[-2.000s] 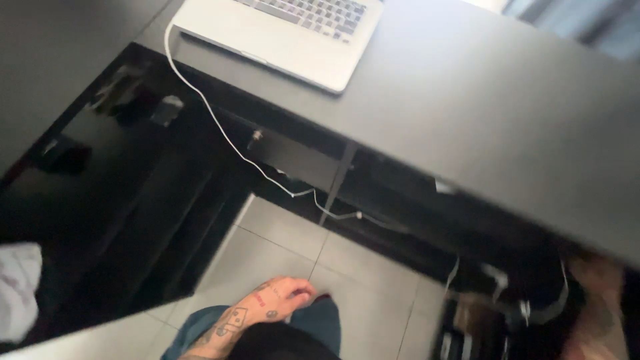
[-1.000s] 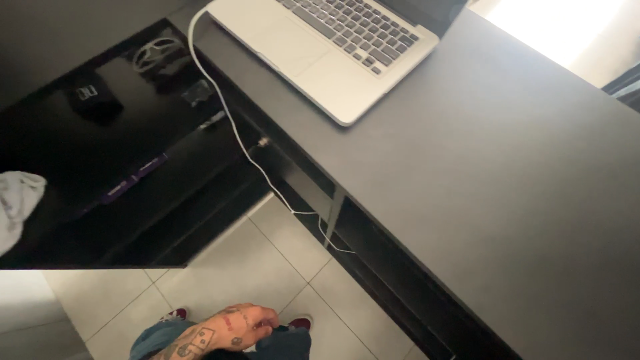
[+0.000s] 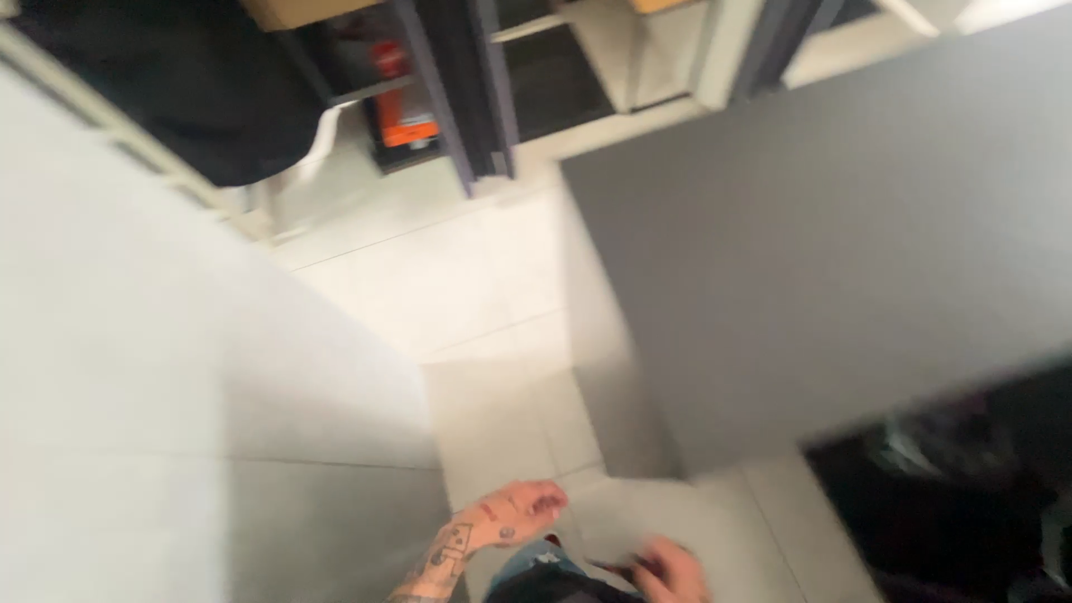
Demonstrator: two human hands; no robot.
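My left hand (image 3: 526,507), on a tattooed forearm, hangs over the tiled floor at the lower middle, its fingers loosely curled with nothing seen in them. My right hand (image 3: 670,571) is blurred at the bottom edge, to the right of the left one. A thin dark item (image 3: 615,569) shows at its fingers; what it is cannot be made out. Between the hands, part of my blue trousers (image 3: 536,559) and dark top are in view. Neither hand touches the grey desk.
A grey desk (image 3: 796,276) fills the right, with a black surface (image 3: 946,519) below it. At left stands a pale wall (image 3: 126,335). Beyond the tiled passage are dark upright posts (image 3: 481,92), an orange and black box (image 3: 406,121) and black cloth (image 3: 193,84).
The view has swung strongly away from the laptop and its white cable, which are out of sight. My right hand, absent one second ago, is at the bottom edge.
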